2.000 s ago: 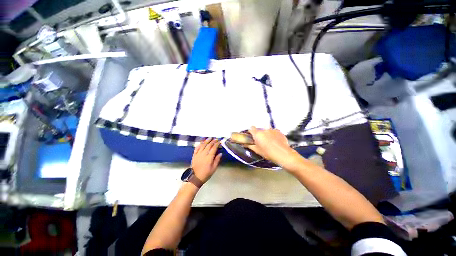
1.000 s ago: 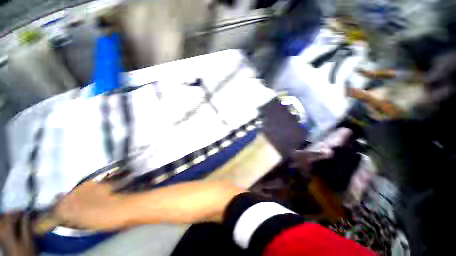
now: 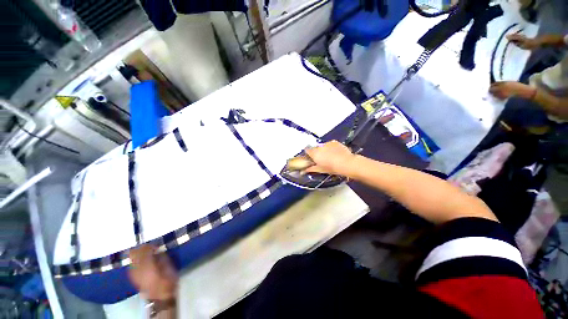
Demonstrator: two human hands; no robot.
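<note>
The garment (image 3: 187, 168) lies white side up over the navy padded board (image 3: 230, 230), with dark checked strips across it and a checked band (image 3: 205, 222) along its near edge. My right hand (image 3: 330, 159) grips the tan handle of the steam iron (image 3: 314, 179), which stands at the right end of the checked band. My left hand (image 3: 152, 274) is blurred and lies at the band's left part; whether its fingers hold the edge cannot be told.
A blue upright block (image 3: 146, 112) stands behind the board. A dark mat (image 3: 389, 149) and a yellow-and-blue box (image 3: 420, 144) are at the right. Another person's hands (image 3: 514, 90) are over a white table (image 3: 436, 93) with black strips. A cable runs up from the iron.
The view has swung and swung partly back. My right hand and the iron have moved from the band's left part to its right end. My left hand remains at the left.
</note>
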